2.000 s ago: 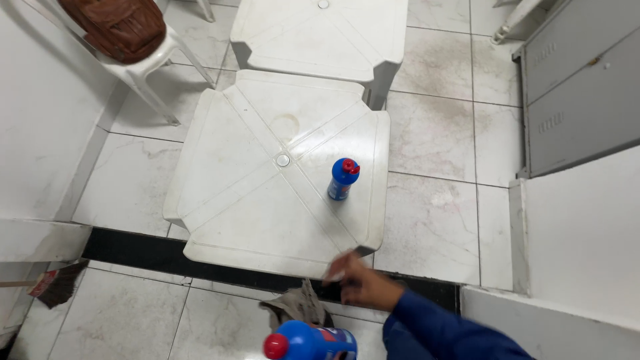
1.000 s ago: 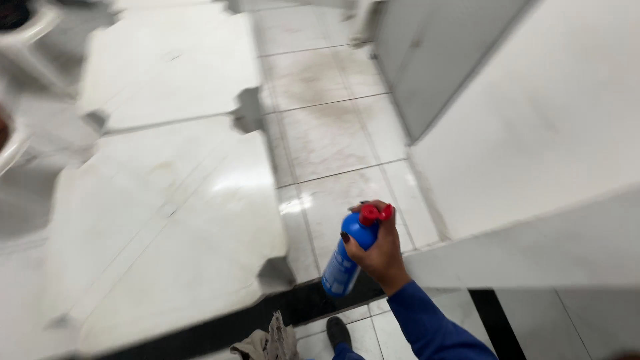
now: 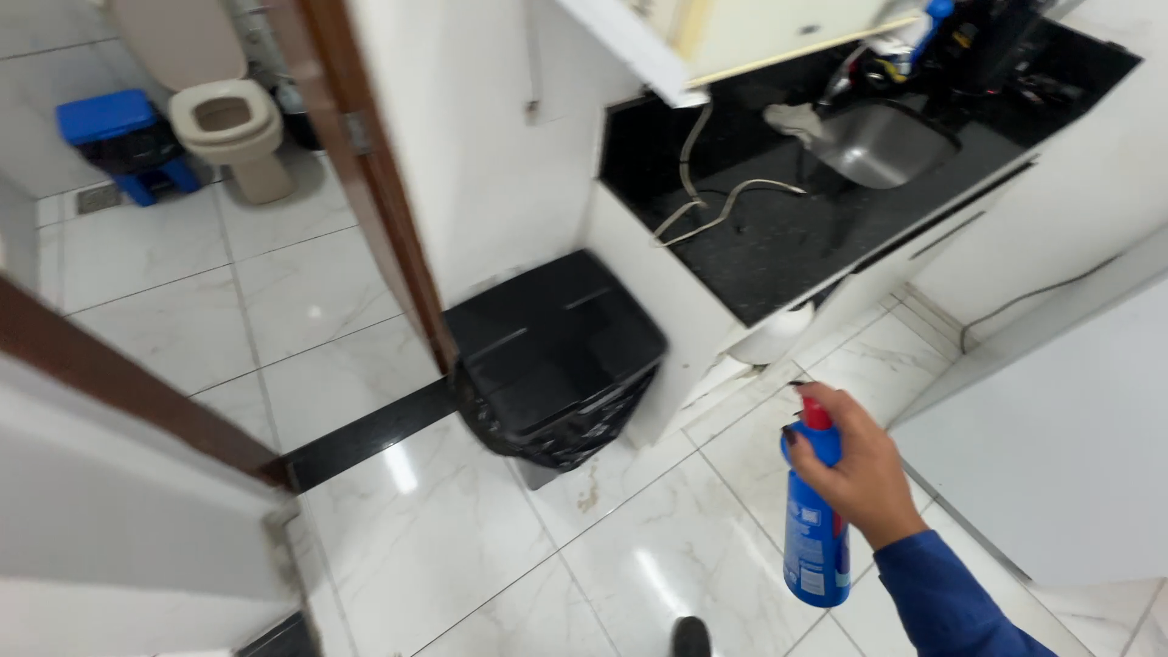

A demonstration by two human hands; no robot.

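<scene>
My right hand, in a blue sleeve, grips a blue plastic bottle by its upper part, near the red cap, at the lower right of the head view. The bottle hangs nearly upright above the white tiled floor, and its label bears writing. Fingers cover part of the cap and neck. Left of the hand stands a black lidded bin with a black bag around its rim, against the side of the sink cabinet. My left hand does not show.
A black stone counter holds a steel sink, a cloth and a loose pale cable. Through a brown door frame are a toilet and a blue bin. A white panel stands at right.
Two seconds ago one blue bottle stood on a white plastic table and another was at the bottom edge; one second ago my right hand held a bottle. The view has swung to the sink area.
</scene>
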